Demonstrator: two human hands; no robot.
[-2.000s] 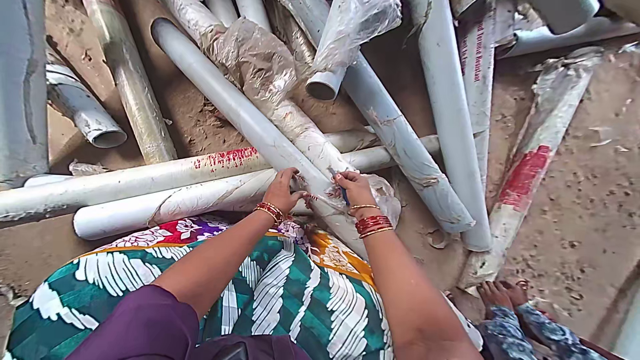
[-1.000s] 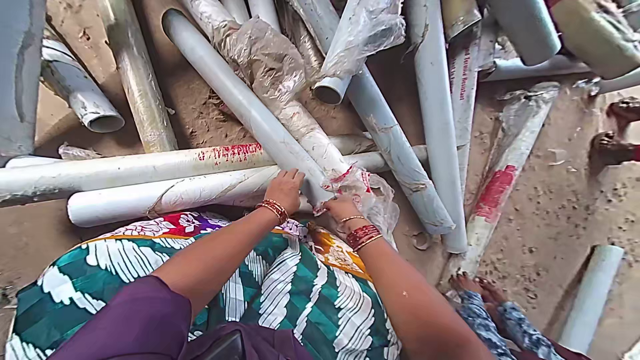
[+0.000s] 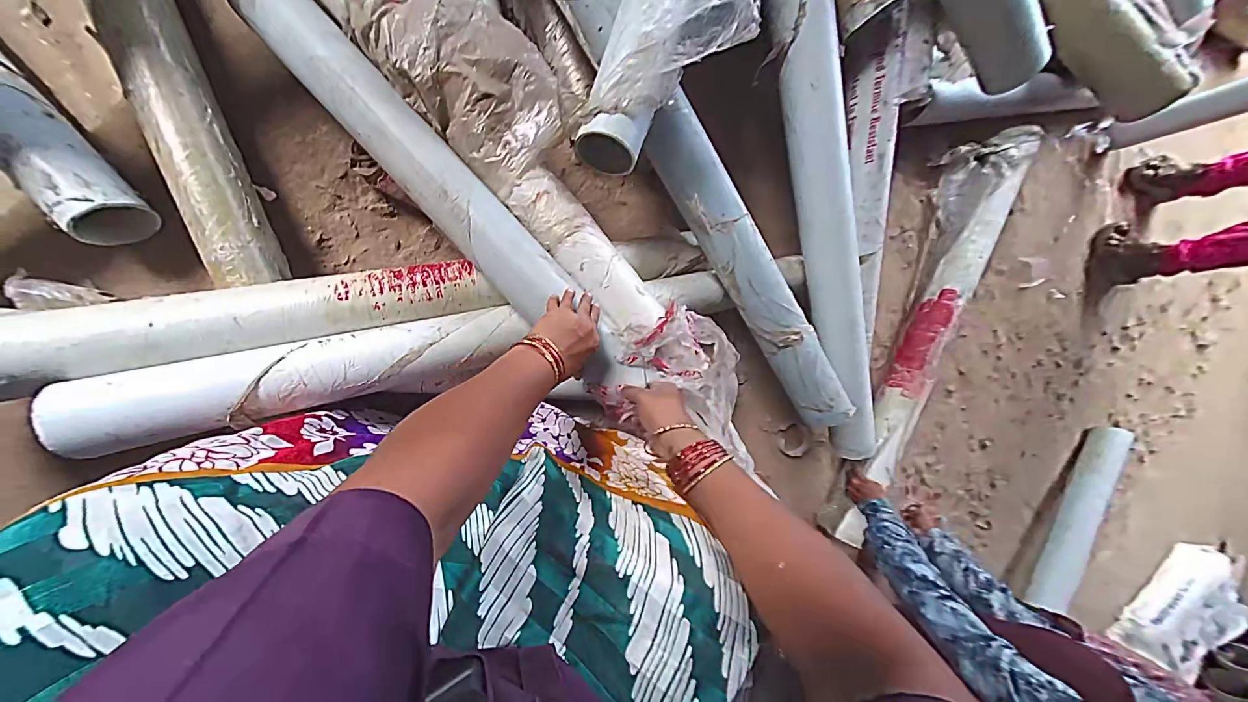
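Observation:
A long pale grey plastic pipe (image 3: 390,136) slants from the upper left down to my lap. My left hand (image 3: 568,334) rests over this pipe near its lower end, fingers curled on its side. Clear plastic film with red marks (image 3: 692,351) is bunched at the end of a white pipe (image 3: 575,234) beside it. My right hand (image 3: 661,409) grips a bunch of that film at the grey pipe's lower end; its fingertips are partly hidden. Under both pipes lie a white pipe with red print (image 3: 244,307) and another film-wrapped white pipe (image 3: 283,375).
Several more pipes (image 3: 819,214) lie across the dirt ground ahead. At the lower right, another person's hands (image 3: 868,487) touch a red-marked, film-wrapped pipe (image 3: 951,273). A person's feet (image 3: 1121,253) stand at the right edge. A short pipe (image 3: 1082,517) lies near a white bag (image 3: 1180,604).
Two seconds ago both my hands were close together over the grey pipe; now my left hand lies flatter on it and my right hand holds loosened film. A person's feet have come into view at the right.

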